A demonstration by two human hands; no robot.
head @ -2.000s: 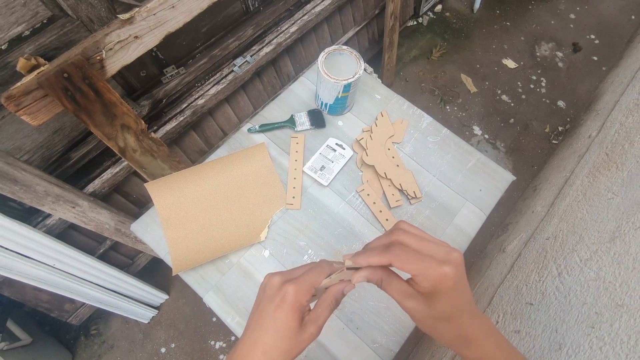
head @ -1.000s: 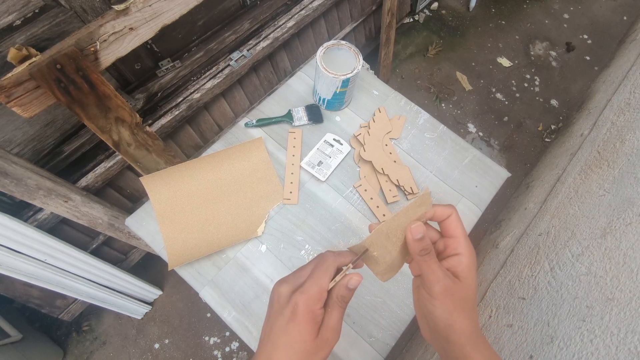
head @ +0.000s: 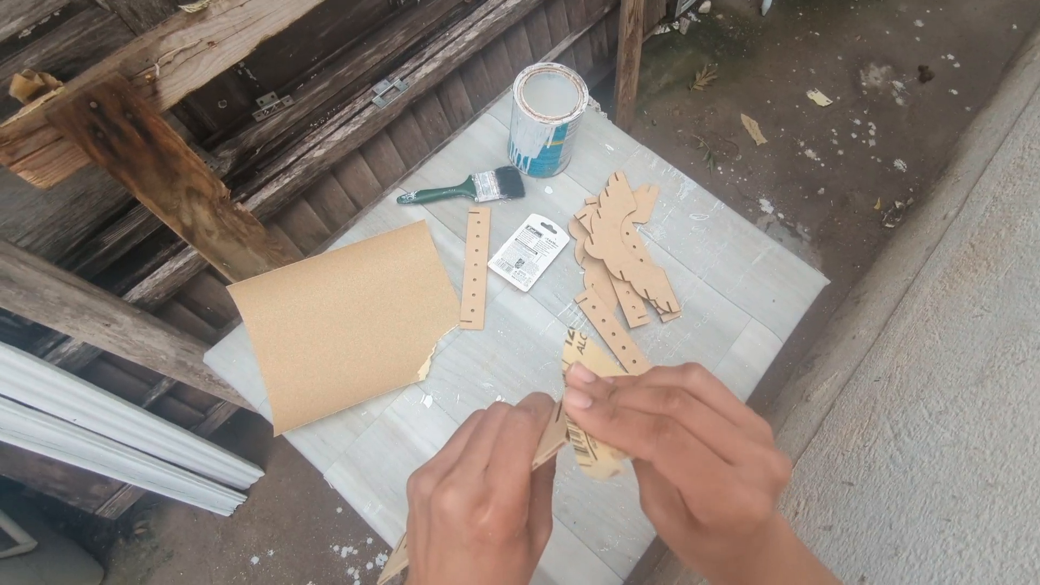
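My left hand (head: 487, 479) grips a thin wooden piece (head: 550, 439) with a dark slot near its end; most of it is hidden by the fingers. Pressed against that end is a torn piece of sandpaper (head: 597, 455), its printed backing outward, pinched in my right hand (head: 691, 439). A large sandpaper sheet (head: 349, 317) with one torn corner lies at the left of the table. Beside it is a strip with a row of holes (head: 474, 268). Scalloped, slotted flat pieces (head: 621, 236) are piled at the right, with another holed strip (head: 613, 331) just beyond my right hand.
On the tile-patterned table (head: 731, 268) are a paint-streaked can (head: 548, 122), a green-handled paintbrush (head: 455, 190) and a white blister card (head: 529, 252). Wooden beams (head: 154, 171) and white slats (head: 122, 439) stand at the left; a rough wall (head: 942, 390) runs along the right.
The torn sandpaper, spread out above my right fingers a second ago, is now folded down against the wooden piece, its printed backing showing. My right hand has turned over and closed around it.
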